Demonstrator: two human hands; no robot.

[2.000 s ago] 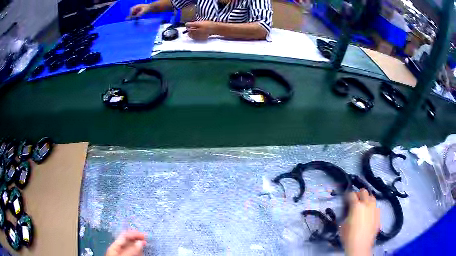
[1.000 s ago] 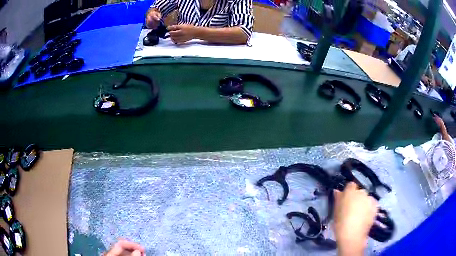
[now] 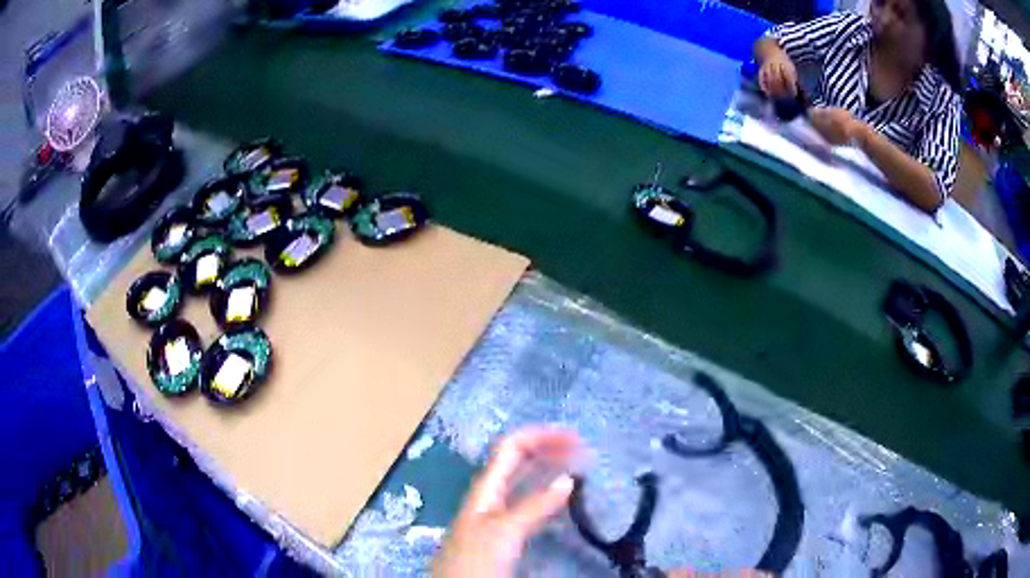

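My left hand (image 3: pixel 508 497) is at the bottom centre, slightly blurred, its thumb and forefinger apart. Its thumb tip is close beside one tip of a black headband yoke (image 3: pixel 619 542); I cannot tell whether they touch. Only a sliver of my right hand (image 3: pixel 717 574) shows at the bottom edge, below the yoke, and its grip is hidden. Another black headband (image 3: pixel 782 485) lies on the plastic-covered bench with its fork towards the belt. More black headband parts (image 3: pixel 926 536) lie at the lower right.
Open ear cups (image 3: pixel 235 367) with green boards and pale batteries sit on a cardboard sheet (image 3: pixel 373 339) at left. Black coiled bands (image 3: pixel 130 181) and a pink fan (image 3: pixel 75 113) are behind. Part-built headsets (image 3: pixel 740 226) lie on the green belt (image 3: pixel 587 215). A coworker (image 3: pixel 881 102) sits opposite.
The view has swung left, bringing the cups on cardboard fully in. My left hand is now beside a yoke. My right hand has dropped almost out of the picture.
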